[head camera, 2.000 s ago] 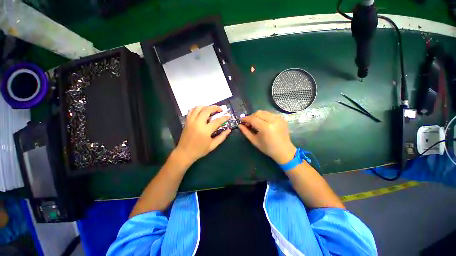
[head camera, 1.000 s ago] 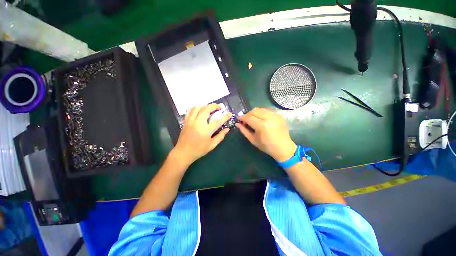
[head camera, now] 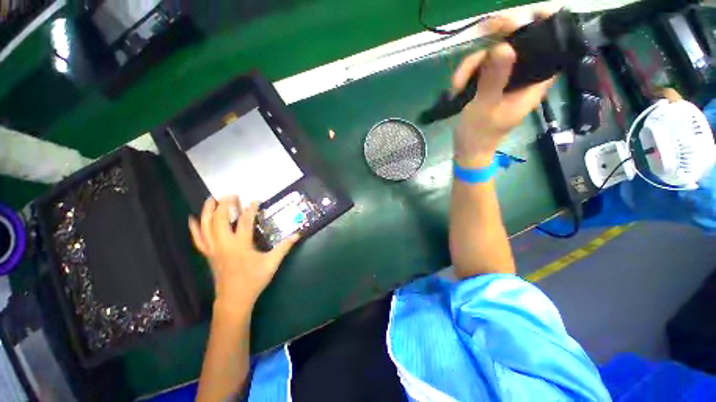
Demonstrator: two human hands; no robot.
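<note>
The open tablet unit (head camera: 245,158) lies in its black foam holder, its silver rectangle showing and its circuit board (head camera: 292,218) at the near end. My left hand (head camera: 239,245) rests on the unit beside the board, fingers apart, thumb at the board's near edge. My right hand (head camera: 496,98) is raised at the upper right, gripping the black electric screwdriver (head camera: 540,53), whose tip points left toward the round screw dish (head camera: 395,149). The blue strap is on my right wrist. The fingers and screwdriver are somewhat blurred.
The parts tray (head camera: 118,255) with silver bits stands left of the unit. A purple tape roll (head camera: 9,239) is at the left edge. A black box with a cable (head camera: 567,169) and a white fan (head camera: 679,141) are at the right. Another unit (head camera: 129,27) lies beyond the rail.
My right hand has left the board, moved up and right, and taken hold of the screwdriver. My left hand remains at the unit, with more of the board uncovered. The whole view has shifted and rotated.
</note>
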